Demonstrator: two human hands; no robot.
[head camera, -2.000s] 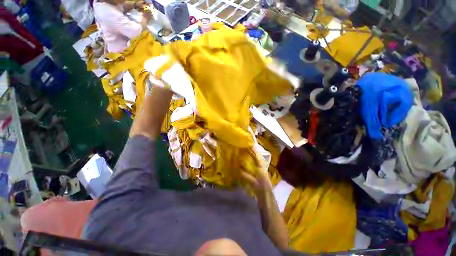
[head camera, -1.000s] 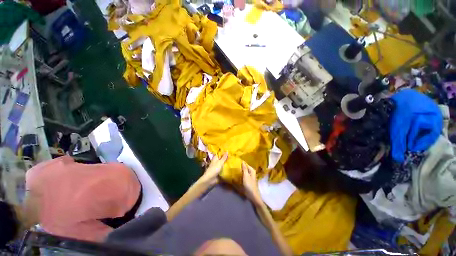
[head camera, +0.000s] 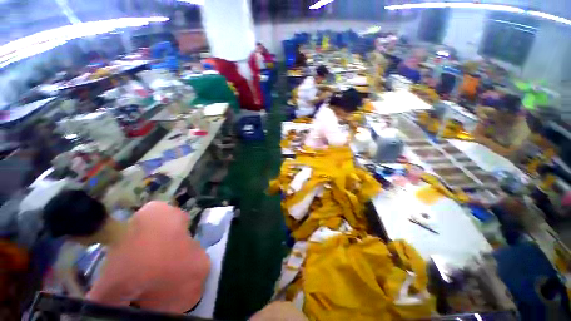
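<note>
A mustard-yellow garment piece lies loosely spread at the bottom centre, with pale patches at its left and right sides. Behind it a long tangled yellow-and-white heap runs away from me beside the aisle. Neither of my hands is in the picture; the lower edge cuts off the area nearest me. Whether my hands touch the yellow cloth cannot be seen.
A green aisle floor runs left of the heap. A person in salmon-pink sits at the lower left. A white machine table with dark snips stands right. Two people in pale tops sit beyond the heap. A blue crate stands by the aisle.
The view has swung up and now shows the room and strip lights. My hands, which were on the yellow cloth at the lower centre, have left the picture.
</note>
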